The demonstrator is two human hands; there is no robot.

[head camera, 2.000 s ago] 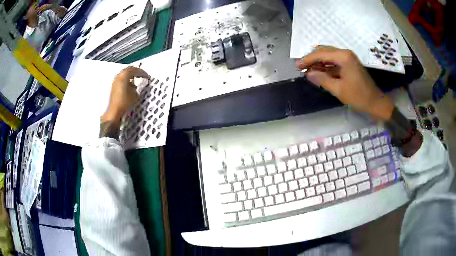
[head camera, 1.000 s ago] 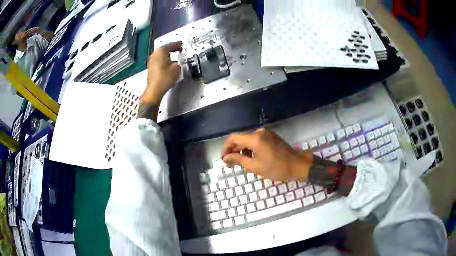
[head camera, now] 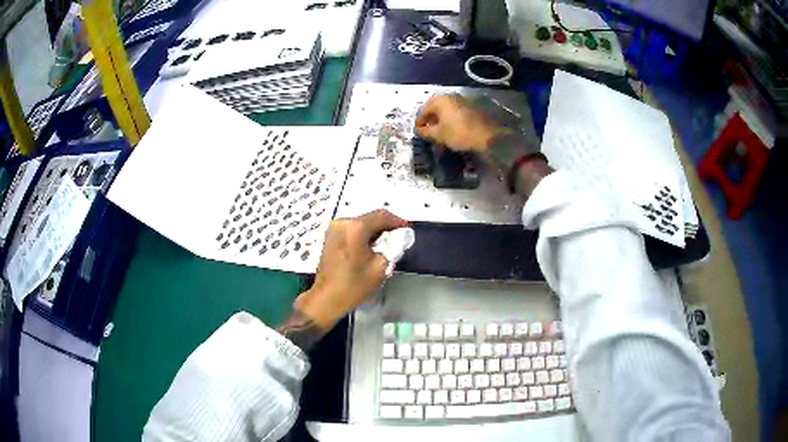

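My left hand point(head camera: 350, 263) is curled around a crumpled white wiping cloth point(head camera: 394, 245) at the front edge of the base plate. My right hand point(head camera: 462, 125) is over the base plate point(head camera: 380, 194), fingertips pinched together just above the black fixture point(head camera: 454, 168); whether they hold a part cannot be seen. The left foam tray point(head camera: 186, 164) bears slanted rows of small dark parts on its right half and is blank on its left. The right foam tray point(head camera: 596, 112) has a few dark parts at its near right corner and is partly behind my right sleeve.
A white keyboard point(head camera: 475, 371) lies nearest me, its right end hidden by my sleeve. Stacked foam trays point(head camera: 268, 73) stand at the back left, a white ring point(head camera: 489, 69) and control box point(head camera: 570, 39) behind the plate. Blue parts trays point(head camera: 78, 259) are at far left, a red stool point(head camera: 737, 160) at right.
My right hand has moved from over the keyboard to the fixture. My left hand has moved back from beside the fixture to the plate's front edge. The camera view has shifted.
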